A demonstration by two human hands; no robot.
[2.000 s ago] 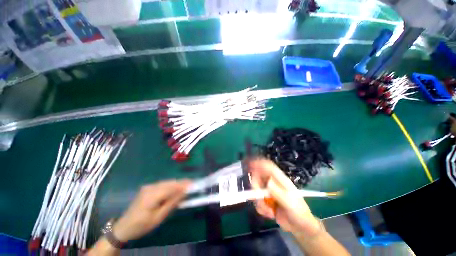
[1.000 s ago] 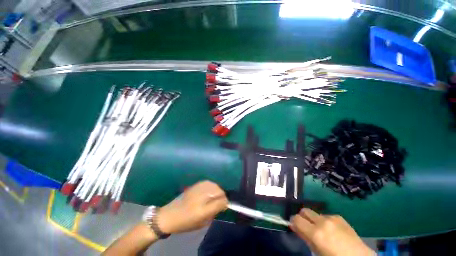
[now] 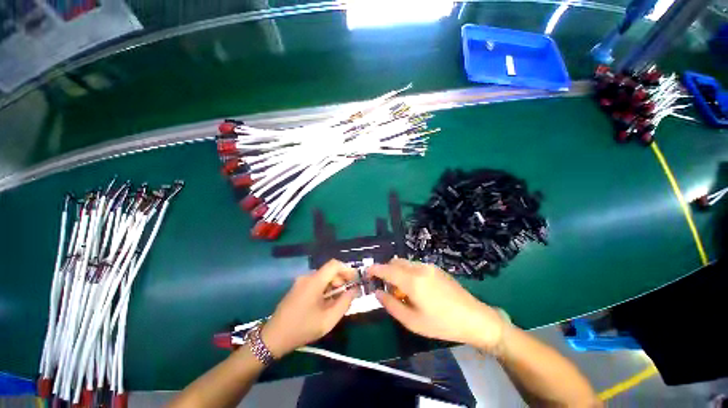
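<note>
My left hand and my right hand meet fingertip to fingertip over the taped plate. My left fingers pinch the thin wire end of a white cable. My right fingers hold a small dark piece against it, seemingly a black connector housing. An orange piece shows at my right palm. A red connector lies left of my left wrist. A white cable runs below my hands past the bench edge. The black housing heap lies right of the plate.
A fanned cable bundle lies at top centre, another pile at far left. A blue tray stands behind the rail. Dark red harnesses lie far right beyond a yellow line. A person's dark sleeve is at the right edge.
My hands were apart with a white cable stretched between them; they have come together over the plate. The view has shifted, bringing the far-right harnesses back into the picture.
</note>
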